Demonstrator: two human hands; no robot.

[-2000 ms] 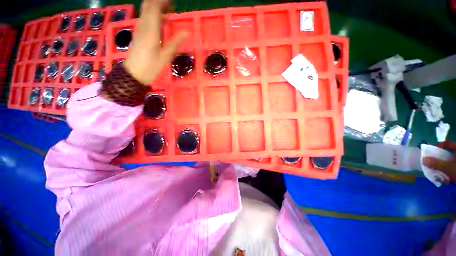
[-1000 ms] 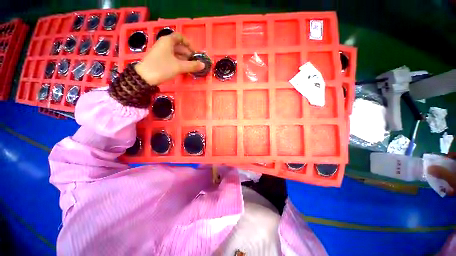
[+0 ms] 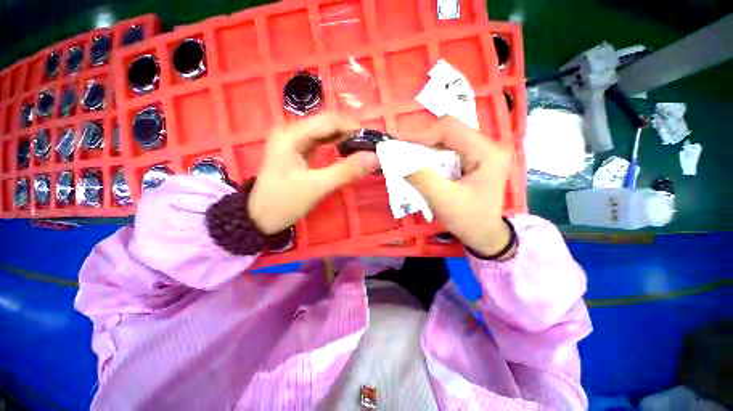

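My left hand [image 3: 301, 172] holds a round black watch-like unit [image 3: 364, 143] between thumb and fingers, tilted so it shows nearly edge-on. My right hand [image 3: 466, 189] pinches a white wipe [image 3: 402, 172] against the right side of the unit. Both hands are close together above the red-orange foam tray [image 3: 241, 100]. The hands and wipe hide several pockets. Another black unit [image 3: 303, 92] sits in a pocket behind my left hand. More units sit in pockets at the tray's left.
A white marked piece [image 3: 448, 92] lies on the tray. At right are a translucent bottle [image 3: 615, 207] on its side, a grey-white dispensing gun [image 3: 595, 80], a shiny plastic bag [image 3: 554, 140] and crumpled wipes [image 3: 669, 123]. Another filled tray [image 3: 16, 136] is at far left.
My left hand has lifted the unit from its pocket and moved toward me. My right hand has come from the bottle with the wipe to the unit. The view has shifted.
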